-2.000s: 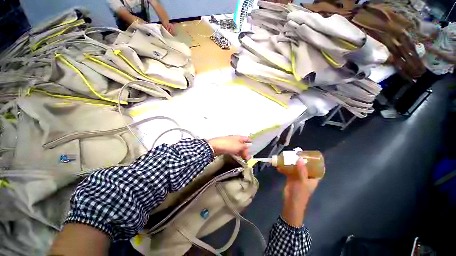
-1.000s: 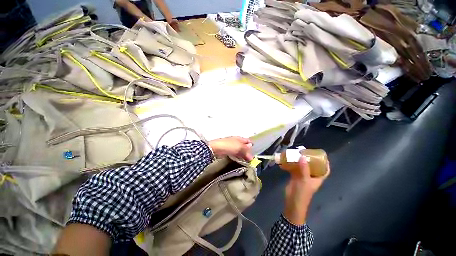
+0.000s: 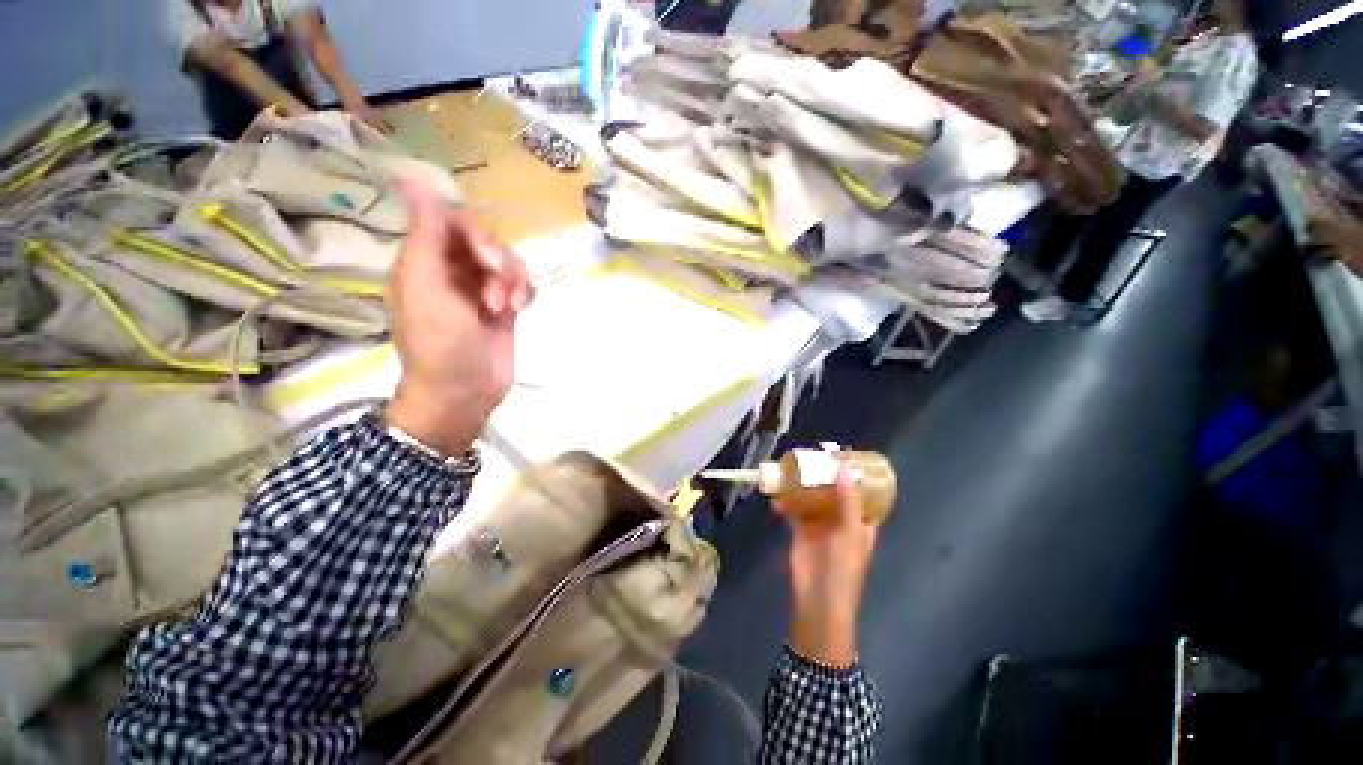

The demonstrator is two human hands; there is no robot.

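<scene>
A beige handbag (image 3: 598, 658) stands open at the table's near edge, with its top zipper (image 3: 553, 613) running along the mouth. A small yellow zipper end (image 3: 686, 498) stands up at its far corner. My left hand (image 3: 456, 299) is raised above the bags, holding nothing, slightly blurred. My right hand (image 3: 830, 546) holds a squeeze bottle of amber liquid (image 3: 873, 487). The bottle lies sideways, its thin pale nozzle pointing left, close to the yellow zipper end; I cannot tell if they touch.
Beige bags with yellow edging (image 3: 180, 284) pile up on the left. A beige stack (image 3: 807, 135) and brown pieces (image 3: 1031, 105) lie across the white table (image 3: 628, 359). A person (image 3: 262, 60) works at the far side; another person (image 3: 1196, 105) is at the far right. Dark floor is at right.
My left hand has let go of the bag's corner and risen up and left. The yellow end stands free. The view has turned right; my right hand still holds the bottle.
</scene>
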